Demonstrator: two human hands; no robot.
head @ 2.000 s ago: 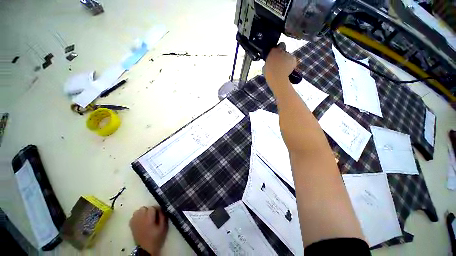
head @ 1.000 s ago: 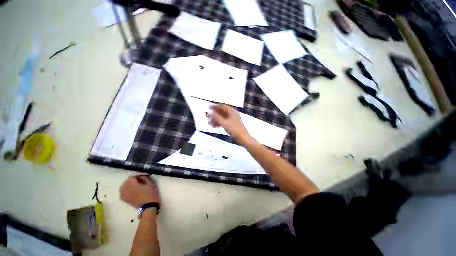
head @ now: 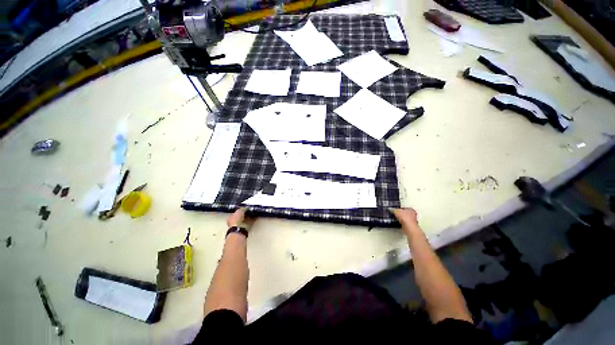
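Observation:
The plaid fabric lay (head: 253,162) lies flat in front of me, several layers thick, with white paper pattern pieces (head: 325,164) on top. My left hand (head: 239,217) is at its near edge, left of the middle, and grips the layers. My right hand (head: 404,217) grips the near right corner. The fingers of both hands are partly hidden by the cloth. The cutting machine (head: 187,34) stands upright at the lay's far left edge, its base (head: 212,120) beside the cloth. A small dark fabric square (head: 270,188) lies near the front paper.
A yellow box (head: 175,267), a cut strip with paper (head: 121,296) and a yellow tape roll (head: 136,204) lie to the left. Dark offcuts (head: 519,101) lie to the right. Scraps are below the table edge (head: 499,182). A cable (head: 270,28) runs behind the cutter.
My right hand has left the cutter, passed over the papers and taken the near right corner. My left hand has moved from the table onto the near edge. The view has turned and widened.

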